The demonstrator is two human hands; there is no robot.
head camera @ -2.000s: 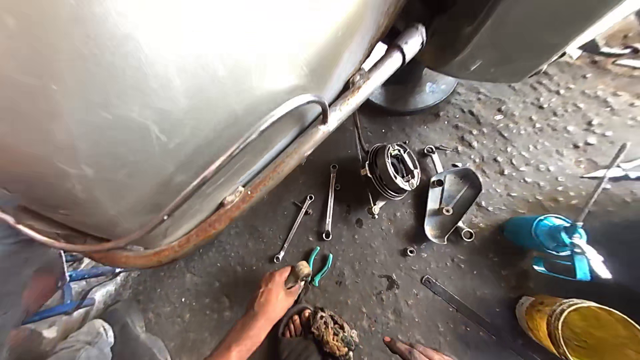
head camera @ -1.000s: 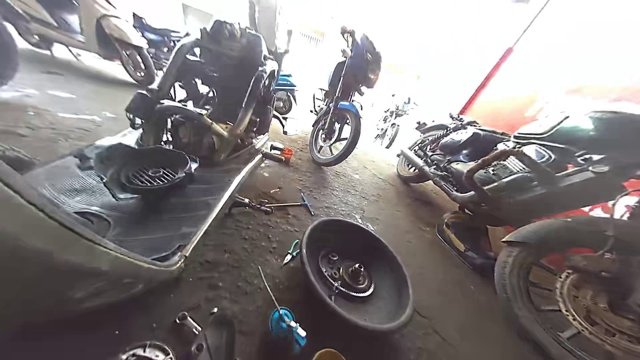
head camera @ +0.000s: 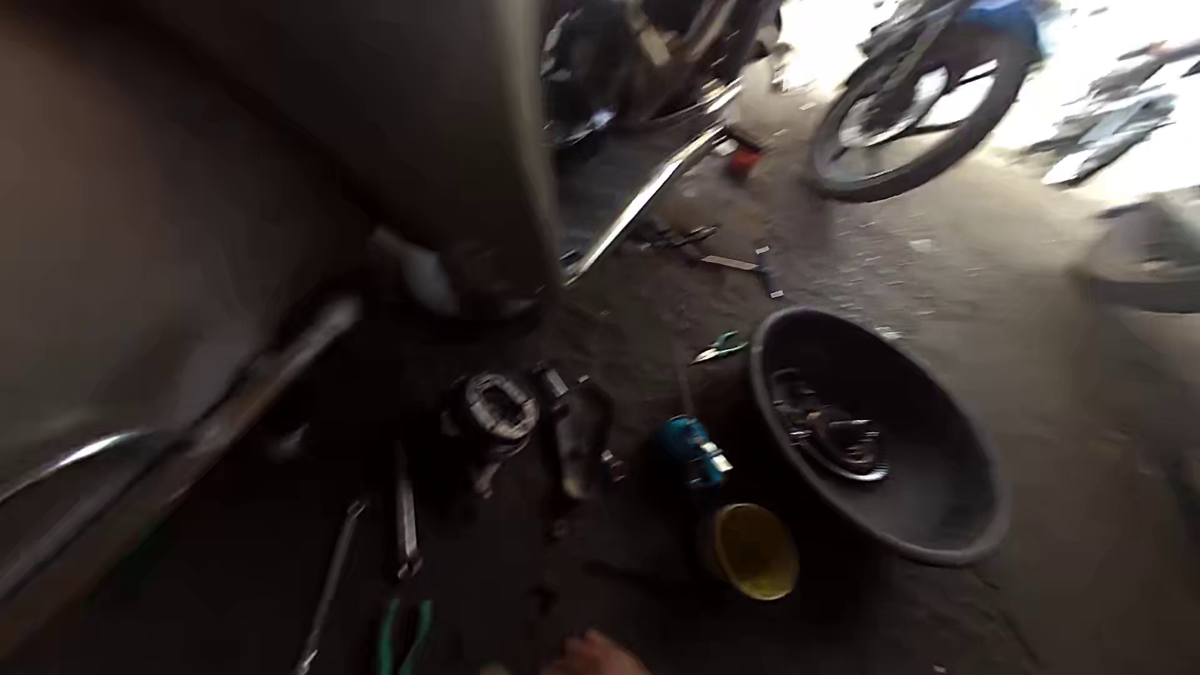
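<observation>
Only the knuckles of a hand, probably my right hand, show at the bottom edge. Its fingertips and anything in it are hidden. My left hand is out of view. Left of the visible hand, the teal handles of pliers point up from the bottom edge. Two wrenches, one longer and one nearer the middle, lie on the dark floor. Beyond them sit a round brake assembly and a metal cover, both blurred. A yellow container stands to the hand's upper right.
A scooter body fills the left. A black basin holds a round metal part. Near it are a blue container, green-handled pliers and a T-shaped tool. A motorcycle wheel stands behind.
The view has swung widely, up toward the motorcycles and then partly back down. My left hand, beside the teal pliers two seconds ago, is out of the frame now.
</observation>
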